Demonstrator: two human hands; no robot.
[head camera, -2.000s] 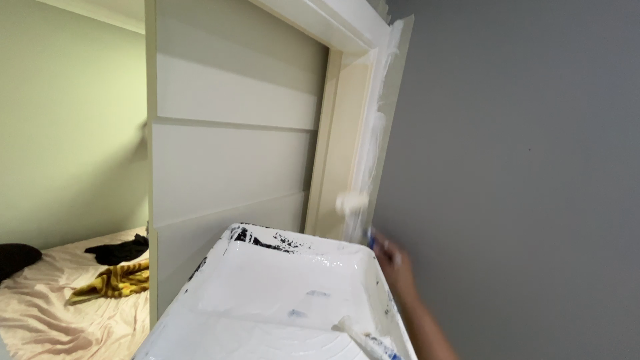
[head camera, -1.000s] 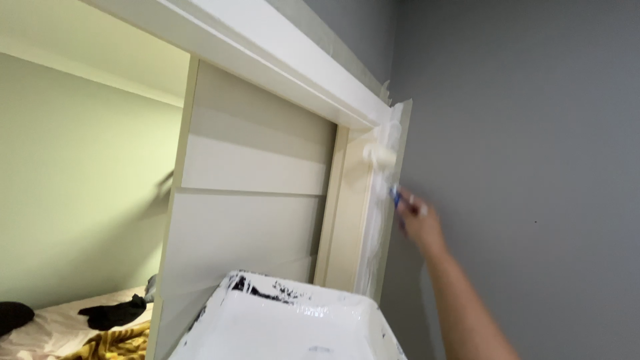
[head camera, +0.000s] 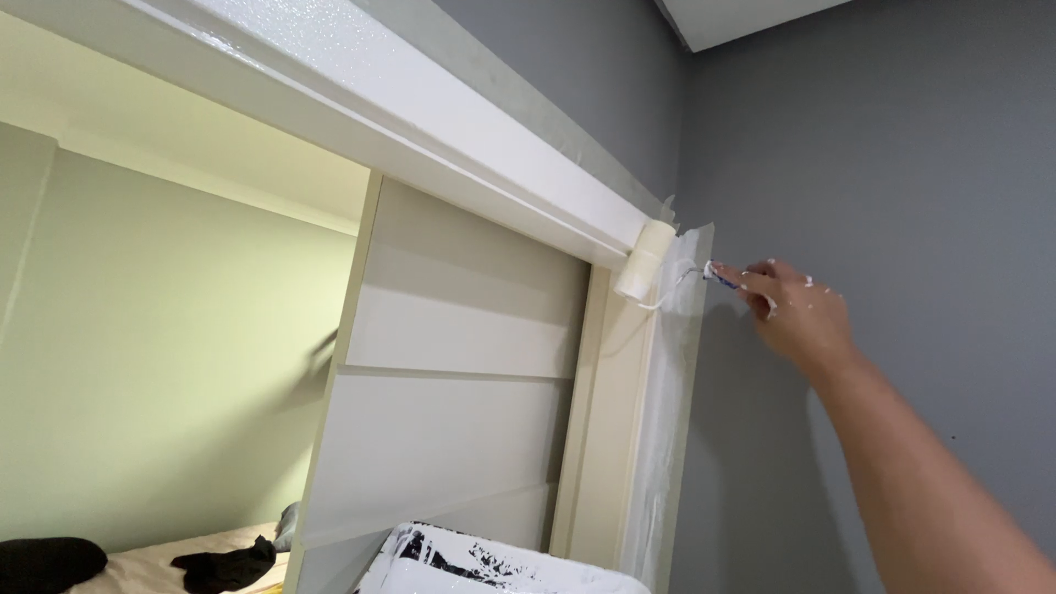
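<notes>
My right hand (head camera: 796, 309), flecked with white paint, grips the handle of a small paint roller (head camera: 646, 261) by its blue and white end. The pale roller sleeve lies at the upper right corner of the door frame, where the wet white head casing (head camera: 495, 124) meets the side casing (head camera: 660, 412). Masking tape (head camera: 697, 330) runs along the casing's outer edge, its top end loose. A white paint tray (head camera: 503, 569) with black smears shows at the bottom edge. My left hand is not in view.
A panelled sliding door (head camera: 445, 445) stands partly across the opening. Grey walls (head camera: 866, 165) meet in a corner right of the frame. Through the opening are a bed (head camera: 148, 565) with dark clothing (head camera: 227, 565) and a pale green-lit wall (head camera: 165, 330).
My right hand and the roller have moved up the side casing to the top corner. The view has tilted upward, and the tray shows less at the bottom edge.
</notes>
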